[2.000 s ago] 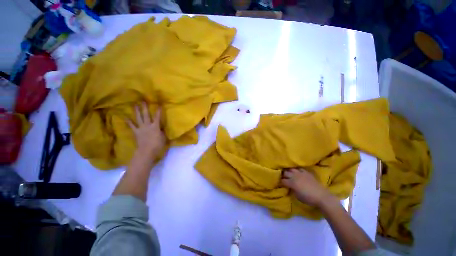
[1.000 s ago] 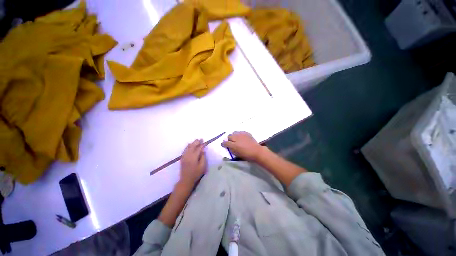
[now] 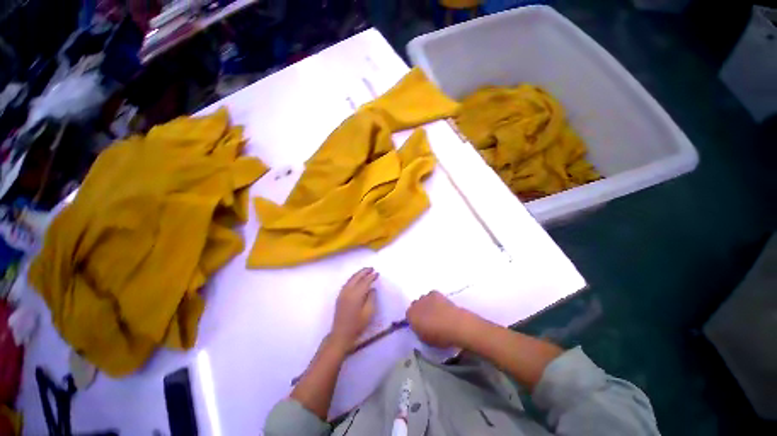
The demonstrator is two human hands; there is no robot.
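Observation:
A thin dark brown strip (image 3: 372, 339) lies slantwise on the white table near its front edge. My left hand (image 3: 353, 311) rests flat on the table at the strip, its wrist over the strip's left part. My right hand (image 3: 437, 320) is closed at the strip's right end. A small dark purple bit, seemingly the tip of a pen (image 3: 400, 324), shows at its fingertips; the rest is hidden. A folded mustard-yellow garment piece (image 3: 341, 192) lies beyond my hands. A large yellow garment heap (image 3: 149, 243) lies at the left.
A large white bin (image 3: 626, 183) with yellow garments (image 3: 524, 136) stands against the table's right side. A black phone (image 3: 180, 402) and a black bracket-like item (image 3: 56, 400) lie at the lower left. A brown line (image 3: 473, 209) runs along the table's (image 3: 545, 277) right edge.
The view has shifted, showing more of the table's far end. Both hands left the cloth between two and one seconds ago. My right hand is now closed at the strip's end.

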